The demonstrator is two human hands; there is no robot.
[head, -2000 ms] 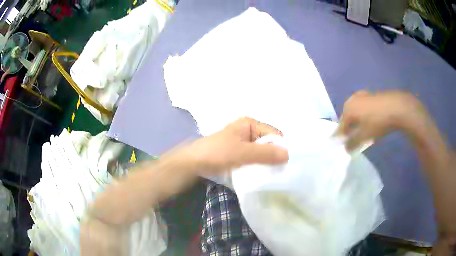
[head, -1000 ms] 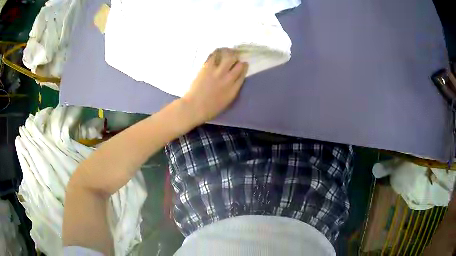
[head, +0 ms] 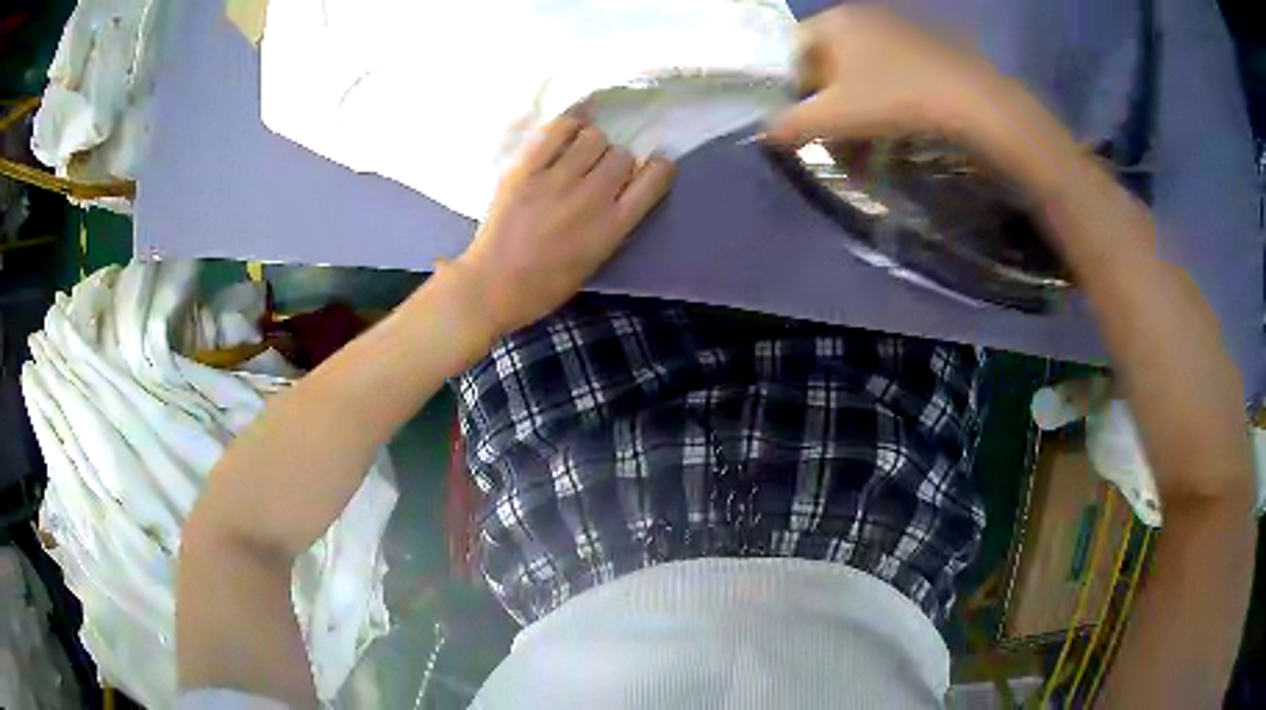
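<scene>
The white garment piece (head: 403, 97) lies on the lavender-grey pressing table, overexposed, with a raised folded edge at its near right. My left hand (head: 562, 208) pinches its near edge. My right hand (head: 861, 83) is blurred and touches the right end of the folded edge, with thumb and fingers closed on the cloth. The steam iron (head: 930, 215) rests on the table below my right wrist, its pointed tip towards the cloth; its handle is hidden by my forearm.
The table (head: 708, 271) has its near edge against the plaid bottoms. Heaped white cloth (head: 125, 444) hangs at lower left. Yellow bars (head: 1111, 610) and white cloth (head: 1125, 444) are at lower right. A tan patch (head: 247, 17) lies at the garment's upper left.
My right hand has come in from the right to the cloth. The iron now stands beside the garment. My left hand has stayed on the edge, shifted slightly up and left in view.
</scene>
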